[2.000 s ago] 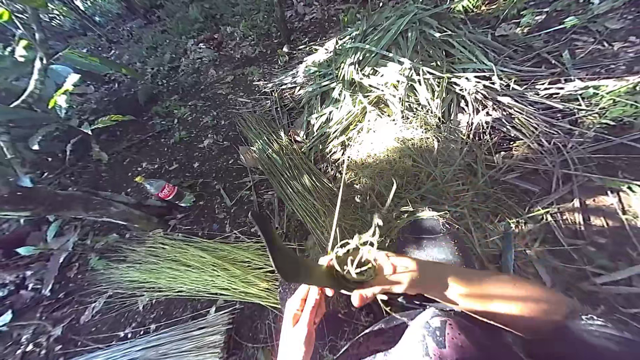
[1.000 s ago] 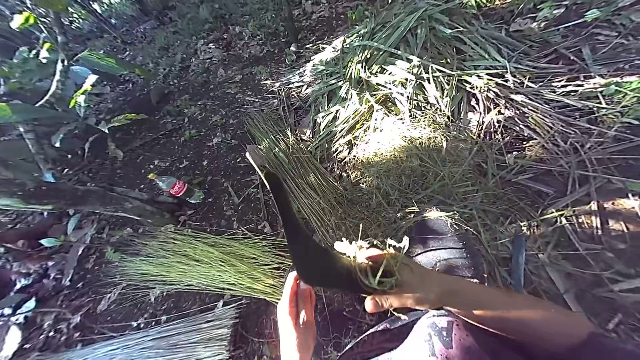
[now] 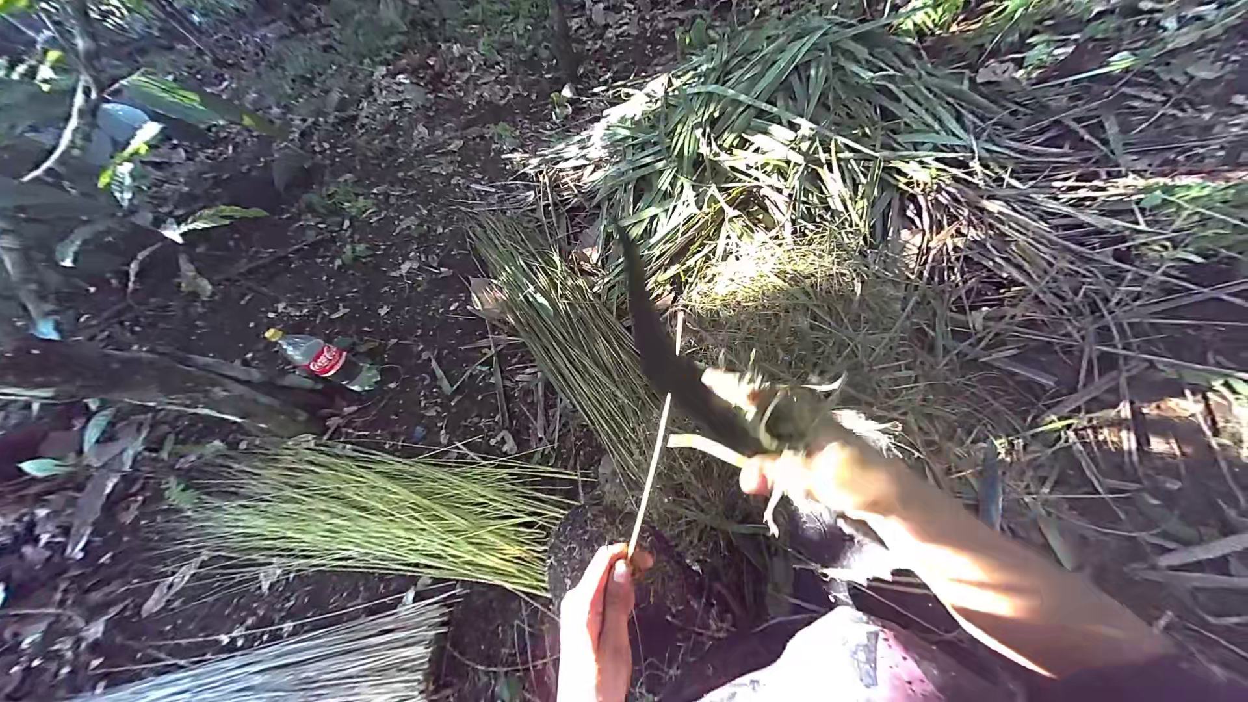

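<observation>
My left hand [image 3: 603, 609], low in the middle of the view, pinches a thin pale stalk [image 3: 653, 468] that stands up from its fingertips. To its right, my right hand [image 3: 804, 468] grips a dark curved blade [image 3: 663, 356] near its base, together with curled plant shavings [image 3: 775, 390]. A short pale strip [image 3: 707, 448] sticks out from beside my right thumb. The blade points up and to the left, and it crosses the line of the stalk. Its handle is hidden by my right hand and the shavings.
Bundles of thin stalks lie on the ground: a green one [image 3: 390, 512], a greyish one [image 3: 322, 658] and another [image 3: 575, 341] behind the blade. Long cut leaves [image 3: 809, 117] form a heap at the back. A plastic bottle [image 3: 322, 359] lies at left. My knee [image 3: 858, 658] is at the bottom.
My left hand now holds up a thin stalk, which was not visible there one second ago. My right hand has moved away from my left hand, and the blade with it.
</observation>
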